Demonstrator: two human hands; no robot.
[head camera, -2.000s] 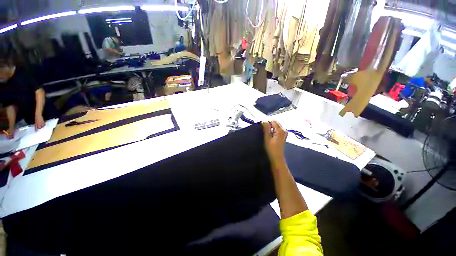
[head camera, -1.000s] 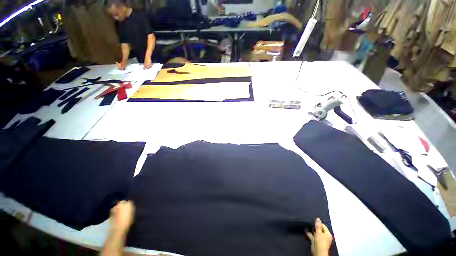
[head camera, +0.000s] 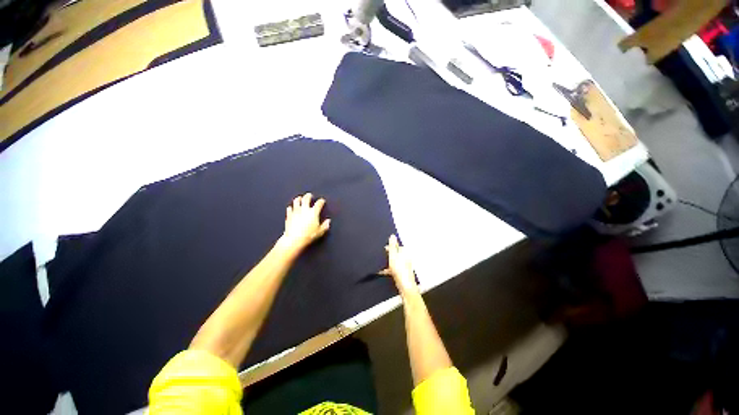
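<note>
A large near-black body panel (head camera: 202, 243) lies on the white table, its curved end to the right and a broken white line along its far edge. My left hand (head camera: 305, 223) rests on it with fingers spread. My right hand (head camera: 399, 264) is at its right edge, thumb and fingers around a small fold of the cloth there. A long dark tapered piece (head camera: 470, 142) lies apart, beyond the panel to the right. More dark cloth (head camera: 20, 324) lies at the left edge. How many plies lie under my hands cannot be told.
At the far side are tan patterns on dark cloth (head camera: 121, 53), a grey patterned metal bar (head camera: 288, 30) and a cutting machine (head camera: 357, 31). Scissors (head camera: 512, 79) and a brown board (head camera: 604, 134) lie at the right. The near table edge (head camera: 308, 347) runs below my arms.
The view has turned right and nearer. My left hand has moved from the panel's left side onto its surface. My right hand is still at the right edge, and the cloth lies flatter.
</note>
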